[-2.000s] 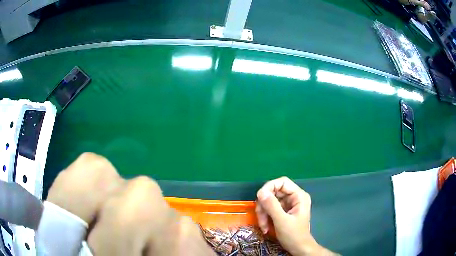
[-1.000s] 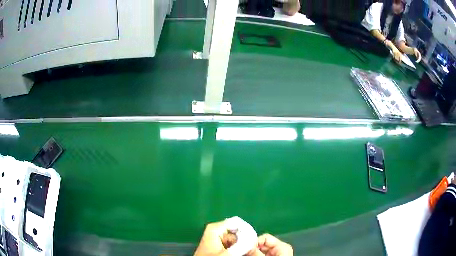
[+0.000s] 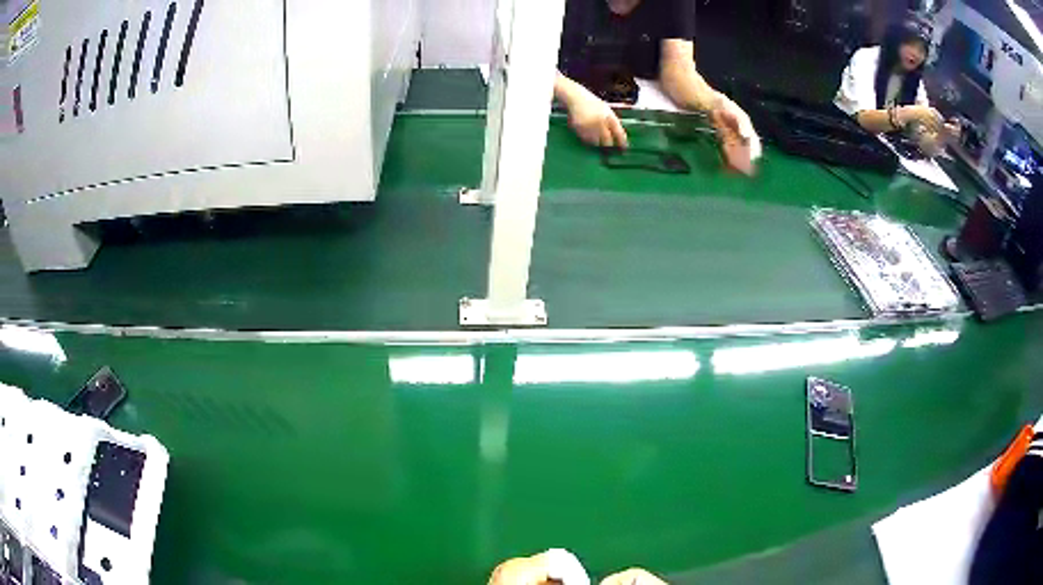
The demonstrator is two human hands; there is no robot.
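Observation:
My left hand (image 3: pixel 538 568) is at the bottom edge, mostly cut off, with white covering on a fingertip. My right hand (image 3: pixel 633 577) is just to its right, with only a small part showing. What either hand holds cannot be seen. A black phone middle frame (image 3: pixel 831 434) with an open window lies on the glossy green belt (image 3: pixel 641 457) at the right. Another dark frame (image 3: pixel 100 393) lies at the far left, partly behind the white foam tray (image 3: pixel 69 425).
A light-grey machine (image 3: pixel 229 103) stands at the upper left beside a white post (image 3: pixel 520 171). Clear blister trays (image 3: pixel 886 261) lie across the belt. Two people sit on the far side; one reaches near a black frame (image 3: pixel 646 161). A white sheet (image 3: pixel 938 531) is at lower right.
The view has tilted up, so my hands have slid to the bottom edge and the orange tray has left the picture. A person's hands have appeared by the far black frame.

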